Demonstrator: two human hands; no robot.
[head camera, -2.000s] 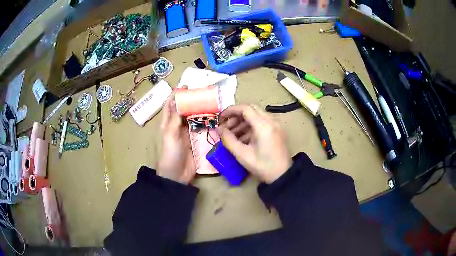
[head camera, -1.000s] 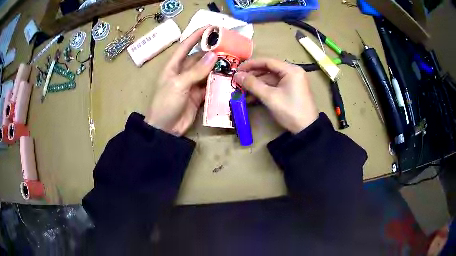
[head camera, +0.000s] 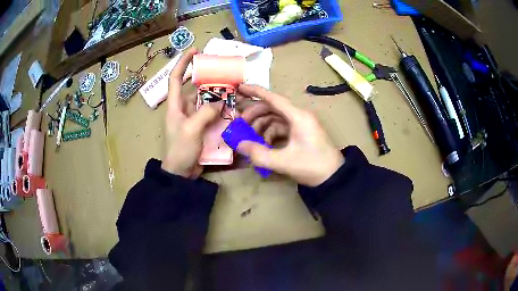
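A pink handheld fan with its handle open lies in front of me, its fan head at the top and its pale pink handle shell towards me. A small control board with wires shows below the head. My left hand holds the fan from its left side, thumb at the board. My right hand holds a purple-blue battery pack between thumb and fingers, tilted over the shell's right edge. Thin leads run from the battery to the board. My right fingertips are partly hidden.
Behind the fan are a white cloth, a loose handle cover and a blue parts tray. Cutters, a yellow-white stick, a screwdriver and a black-handled tool lie right. Pink fans and circuit boards lie left.
The fan head has turned so its open end no longer faces me. My right hand has closed around the battery, which now tilts instead of hanging down. The camera view has shifted.
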